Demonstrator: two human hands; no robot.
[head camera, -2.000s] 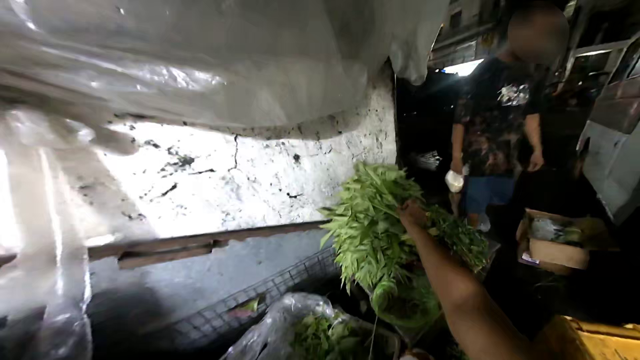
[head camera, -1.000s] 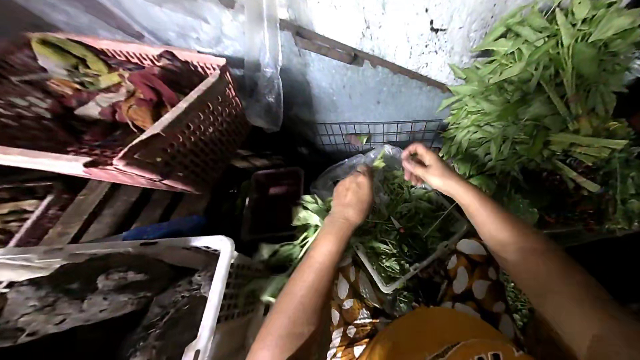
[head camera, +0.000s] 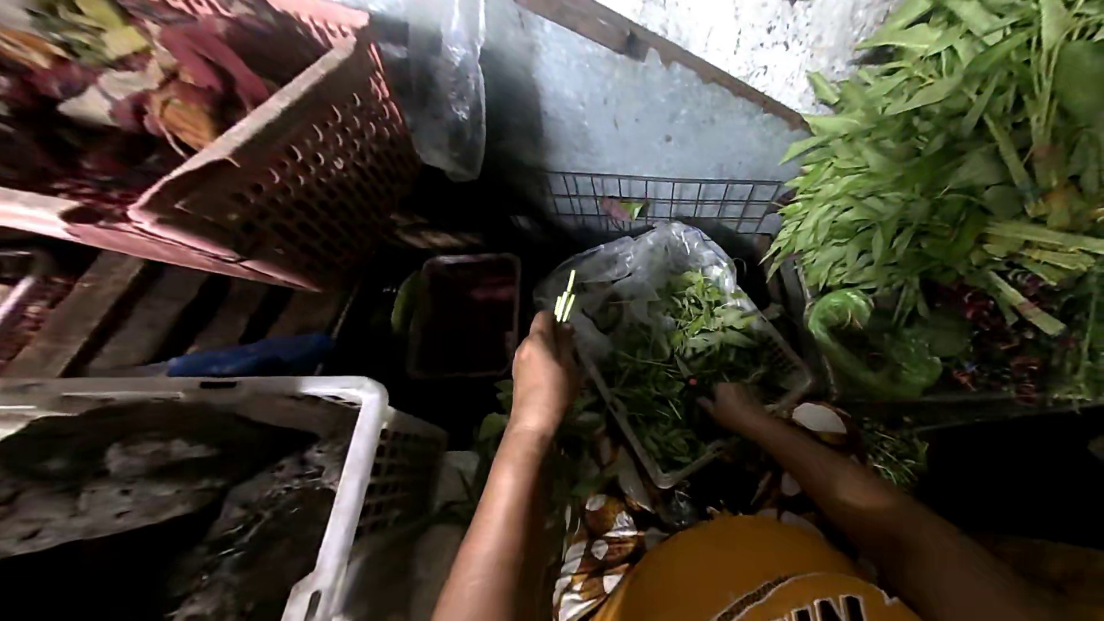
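Note:
My left hand (head camera: 543, 371) is closed around a bunch of leafy greens; its pale cut stems (head camera: 565, 302) stick up above the fist and dark leaves hang below. To its right, a plastic basket (head camera: 634, 440) on my lap holds loose greens (head camera: 660, 405) and a clear plastic bag (head camera: 642, 254) with paler leaves (head camera: 707, 315). My right hand (head camera: 731, 405) is low over the basket's right part, beside a small dark tool with a red spot (head camera: 692, 379). Shadow hides its fingers, so its grip cannot be told.
At the upper left stands a pink perforated crate (head camera: 302, 164) of wilted leaves, above a white crate (head camera: 362, 448). A dark tray (head camera: 466, 315) lies left of the bag. A wire rack (head camera: 690, 194) runs along the wall. Large bundled greens (head camera: 940, 155) and a green plastic bag (head camera: 906, 354) are at right.
My hands, close together over the basket a second ago, are now apart: the left holds stems upright, the right is lower at the basket's right. The view swung down and left from the wall and a standing person.

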